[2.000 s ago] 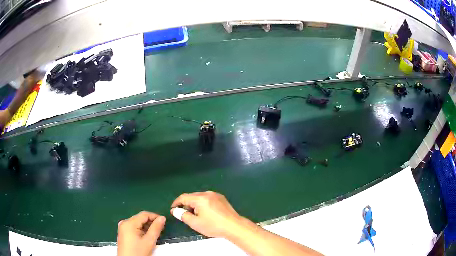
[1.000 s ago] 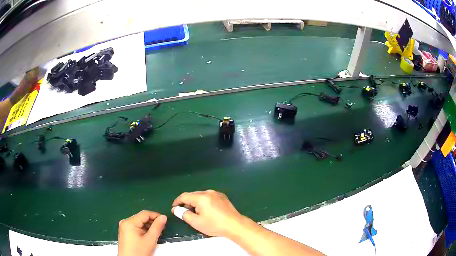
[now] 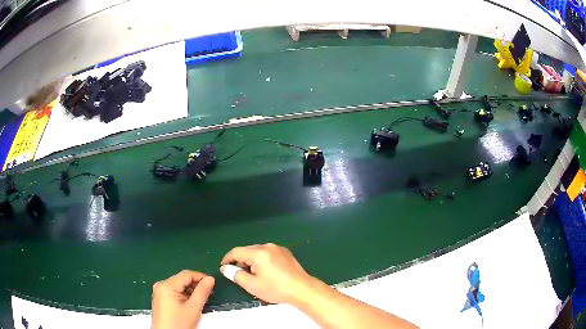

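My left hand and my right hand rest at the near edge of the green belt, close together but apart. Fingers of both are curled, and I see nothing held in either. A white band wraps a finger of my right hand. On the belt beyond lie an adapter unit with yellow top and a cord, a black adapter unit, another with a coiled cord, one at the left, a bare circuit board and a loose black cable.
A blue hand tool lies on the white sheet at right. Across the belt, black housing shells are heaped on a white sheet beside a yellow sheet. A coworker's blurred hand is there. A blue tub stands behind; a white post rises right.
The adapter units, circuit board and loose cable have moved to the right along the belt. My hands have stayed in place. The coworker's hand at far left has shifted.
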